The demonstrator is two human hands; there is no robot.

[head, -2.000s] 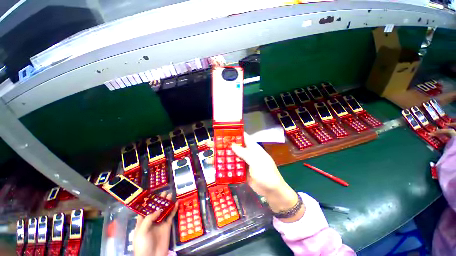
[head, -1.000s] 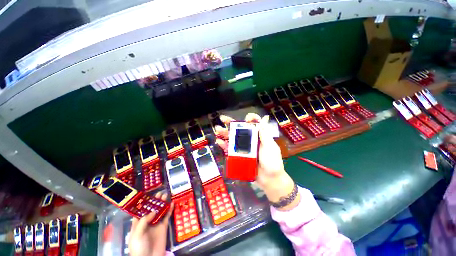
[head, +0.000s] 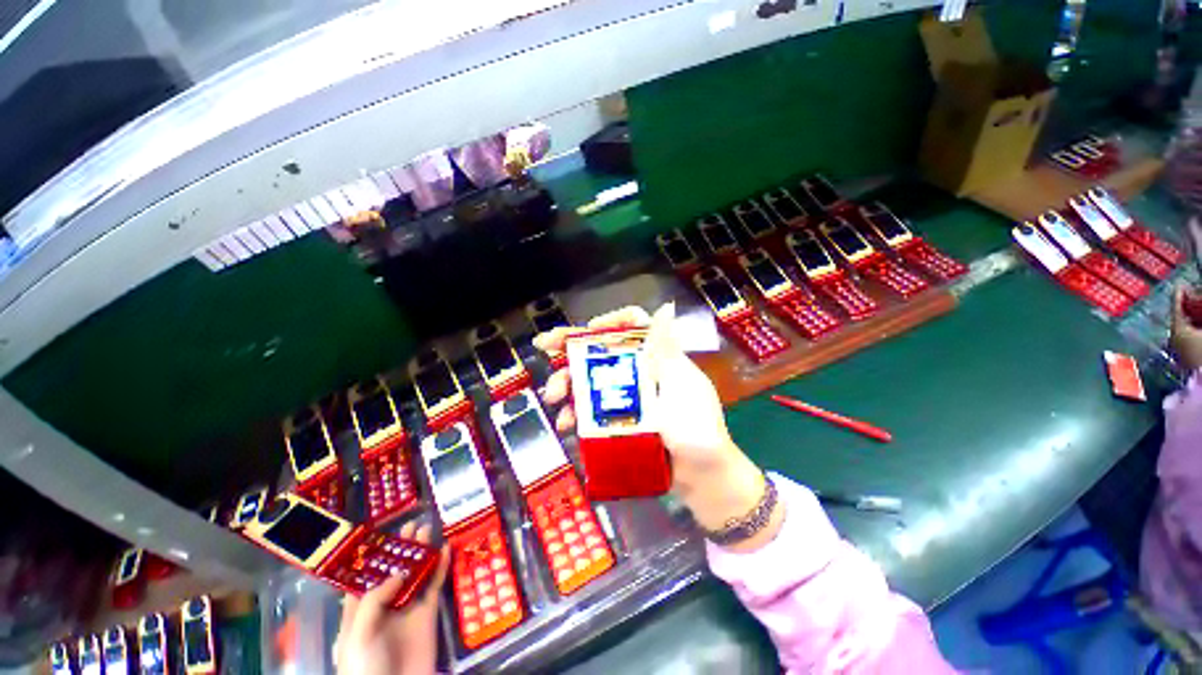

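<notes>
My right hand [head: 696, 415] holds a closed red flip phone [head: 625, 455] upright above the tray, its small outer display [head: 614, 386] glowing blue and white. My left hand [head: 392, 630] holds an open flip phone [head: 382, 564] at the lower left, tilted, its main display dark. Between them, two open phones with orange-lit keypads, one [head: 485, 587] at left and one [head: 570, 534] at right, lie in the clear blister tray [head: 521, 649]. A row of open phones with dark displays stands behind them.
More open phones stand on a brown board [head: 844, 346]. A red pen [head: 832, 418] and a dark pen [head: 859, 502] lie on the green bench top. A metal shelf [head: 396, 132] crosses above. A cardboard box [head: 989, 132] stands at back right. A coworker's pink sleeve [head: 1180, 488] shows at right.
The phone in my right hand was open with a white display, then was closed. Its outer display was dark and now glows. The view has shifted slightly right.
</notes>
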